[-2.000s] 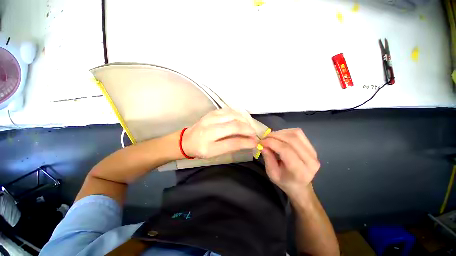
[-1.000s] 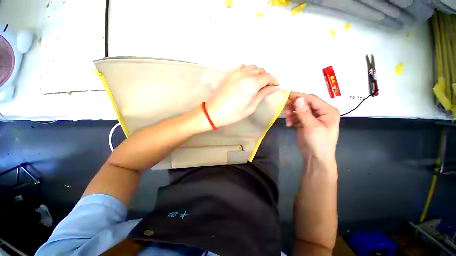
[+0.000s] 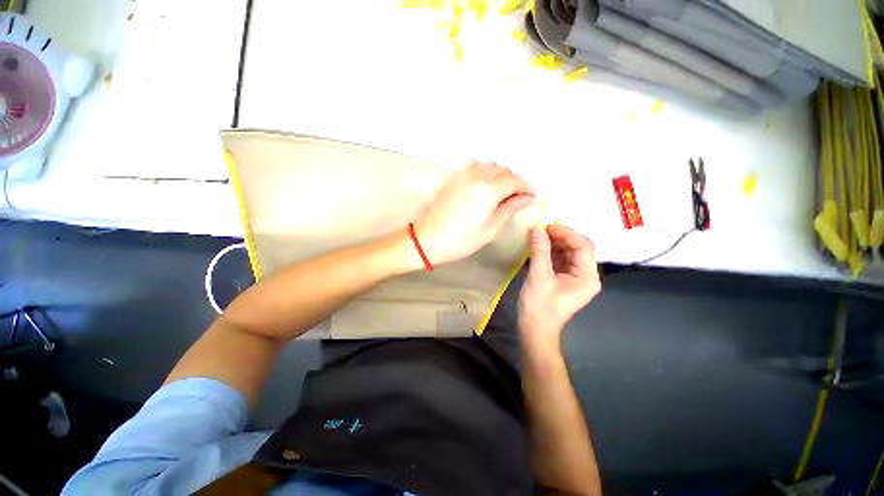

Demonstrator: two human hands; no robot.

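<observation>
A beige sewn panel (image 3: pixel 330 203) lies over the table edge and my lap, with yellow edge binding (image 3: pixel 501 298) along its left and right sides. My left hand (image 3: pixel 477 208) is on the panel's upper right part, fingers bent at the corner. My right hand (image 3: pixel 559 276) pinches the yellow-bound corner of the panel between thumb and fingertips, close to my left fingertips. What exactly is between the fingertips is too small to tell. A red block (image 3: pixel 627 201), perhaps a lighter, and dark thread snips (image 3: pixel 698 194) on a cord lie on the table to the right.
Grey stacked panels (image 3: pixel 669 48) lie at the back right, and more with yellow edges (image 3: pixel 851 174) at the far right. Yellow offcuts (image 3: pixel 548 61) are scattered at the back. A pink and white fan (image 3: pixel 24 97) stands at far left. The white tabletop (image 3: pixel 320 77) ends above a dark floor.
The view has shifted, showing more of the grey stack. My right hand has moved in from beside the panel to pinch its corner. The panel's right side, folded earlier, now lies spread out.
</observation>
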